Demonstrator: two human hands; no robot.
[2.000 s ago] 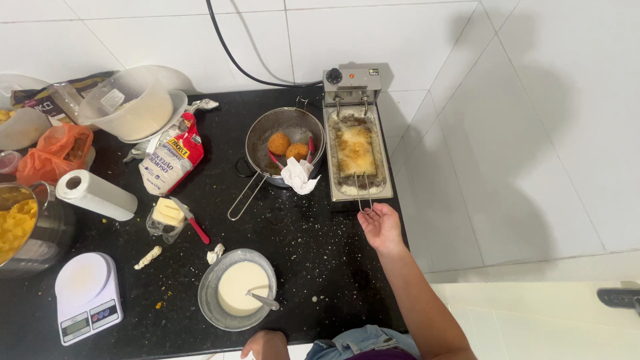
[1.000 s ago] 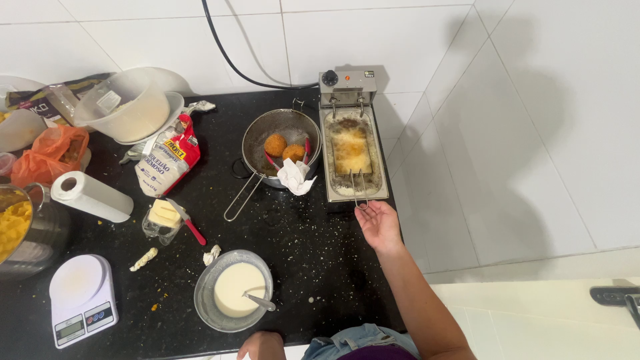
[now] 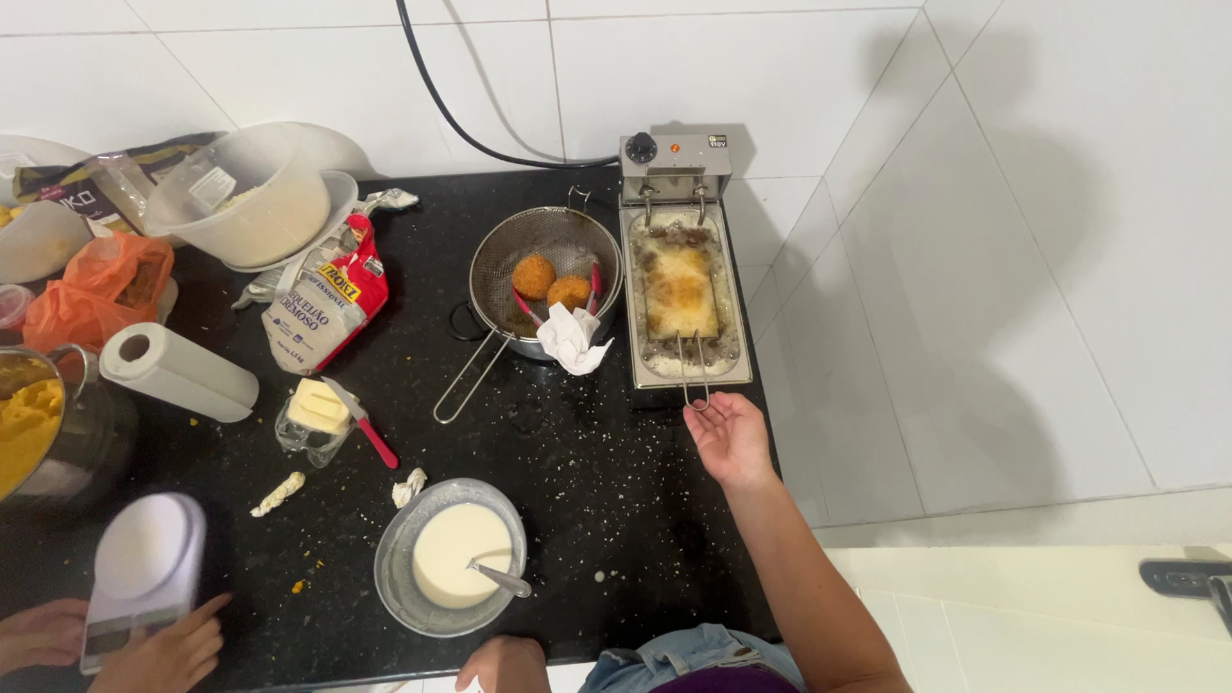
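Observation:
My right hand [image 3: 730, 435] holds the wire handle of a fryer basket [image 3: 681, 294], its fingers at the handle's end. The basket sits in bubbling oil in a stainless steel electric fryer [image 3: 741, 371]. My left hand [image 3: 504, 664] rests at the counter's front edge, its fingers partly hidden, below a bowl [image 3: 395, 587] of white liquid with a spoon [image 3: 500, 579] in it. Left of the fryer, a wire strainer [image 3: 491, 245] over a pot holds two browned breaded balls [image 3: 533, 276], red-handled tongs [image 3: 595, 287] and a crumpled paper towel [image 3: 572, 339].
Another person's hands [image 3: 168, 650] hold a white kitchen scale [image 3: 144, 553] at lower left. A red-handled knife [image 3: 373, 438] lies beside butter [image 3: 320, 406]. A paper towel roll [image 3: 183, 373], a requeijão bag [image 3: 332, 298], plastic bowls [image 3: 255, 207] and a pot [image 3: 60, 423] of yellow mash stand left. Tiled walls border the counter.
The other person's hands have come into view at the scale, which now sits tilted differently. My right hand stays at the basket handle.

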